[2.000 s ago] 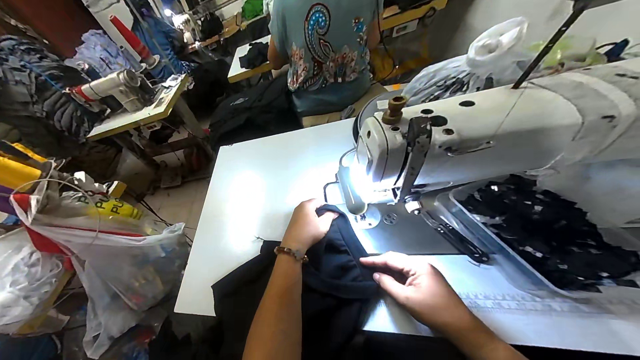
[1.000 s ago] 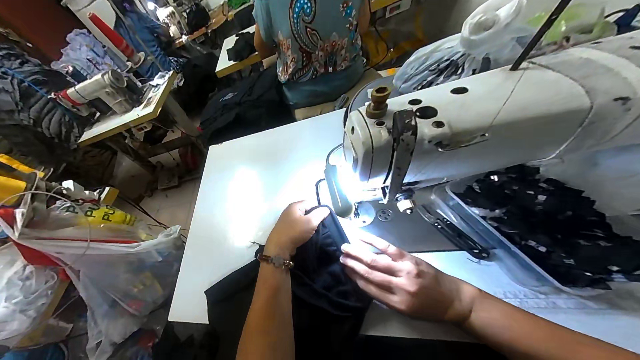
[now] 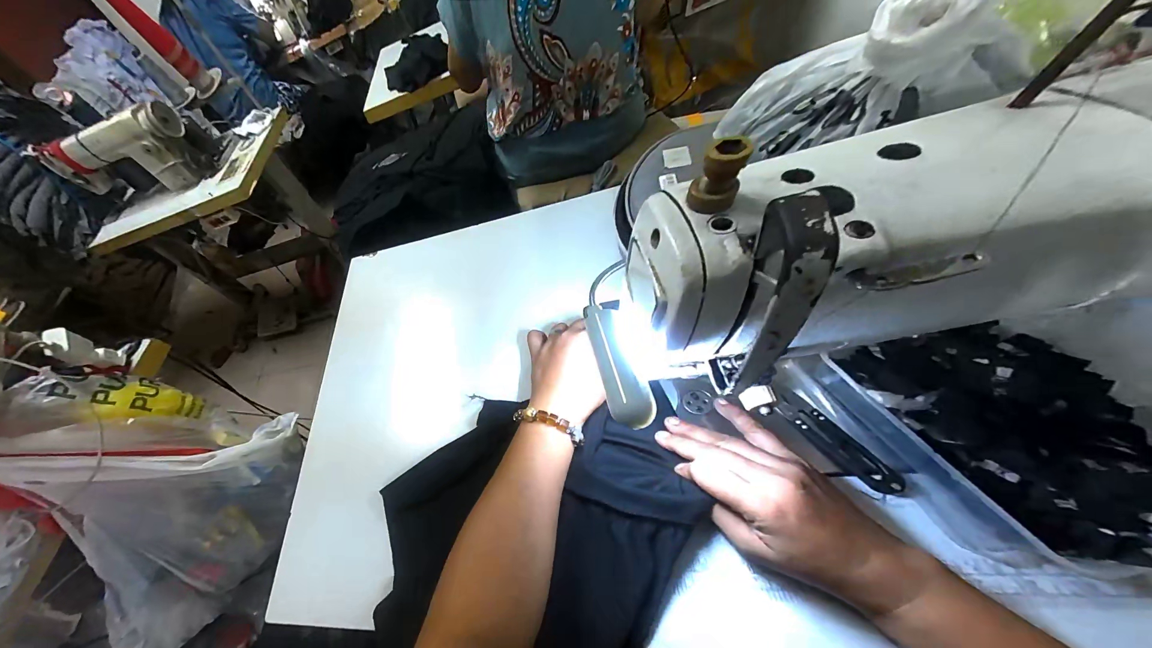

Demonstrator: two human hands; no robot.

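Note:
A dark knit garment (image 3: 621,531) lies on the white sewing table (image 3: 405,333), its banded edge near the needle area of a white industrial sewing machine (image 3: 936,207). My left hand (image 3: 567,369), with a beaded bracelet at the wrist, is on the far side of the cloth, left of the machine's lamp (image 3: 619,364), which partly hides its fingers; whether it grips the cloth cannot be told. My right hand (image 3: 765,486) rests palm down with its fingers spread, touching the garment's band close to the presser foot (image 3: 724,371).
Right of the needle area lie black thread snips (image 3: 850,450) and a clear plastic bin (image 3: 945,432) of dark fabric pieces. A person (image 3: 567,81) sits beyond the table. Plastic bags (image 3: 180,504) hang at left, below another machine (image 3: 135,148) on a table.
My left hand has moved farther up the table, beside the lamp. My right hand has come up near the presser foot and lies flatter, fingers spread. The garment's band has moved closer under the machine head.

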